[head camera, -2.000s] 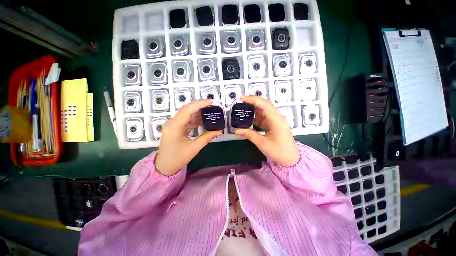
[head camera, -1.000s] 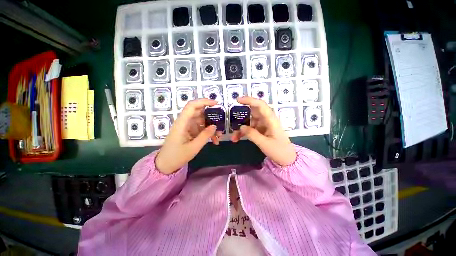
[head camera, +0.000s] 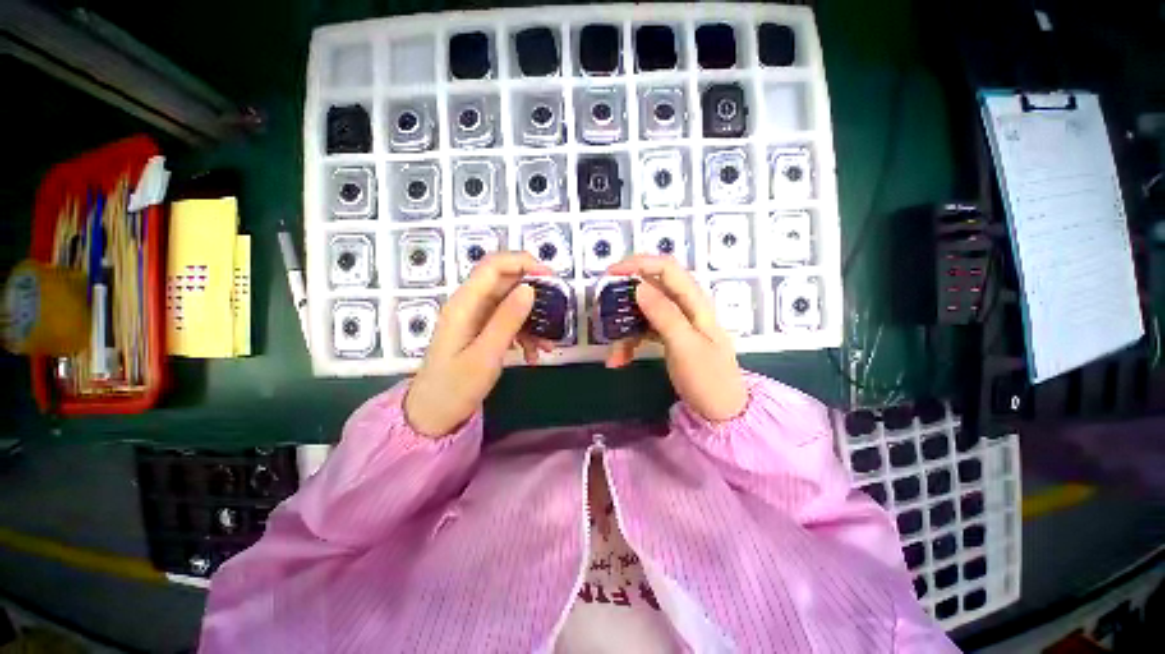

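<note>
My left hand (head camera: 470, 348) holds a black square smartwatch unit (head camera: 551, 314) by its edges, with the thumb on its lit screen. My right hand (head camera: 690, 335) holds a second unit (head camera: 620, 314) the same way, with the thumb on its screen. Both screens face up and show rows of pale text, too small to read. The two units are side by side, a small gap apart, above the front row of the white compartment tray (head camera: 829, 192). The tray holds many units: silver-edged ones with dark central dots, a few black ones, and black ones along the far row. My hands hide some front pockets.
A red basket (head camera: 161, 275) with sticks and pens, a tape roll (head camera: 49, 307), yellow cards (head camera: 205, 281) and a white pen (head camera: 293, 268) lie left. A black device (head camera: 961, 262) and a clipboard (head camera: 1067, 230) are right. A second white tray (head camera: 1009, 511) is lower right, a black tray (head camera: 179, 511) lower left.
Both thumbs have moved up onto the screens from the units' lower edges. The text on the screens has changed to separate rows. The units have moved slightly apart.
</note>
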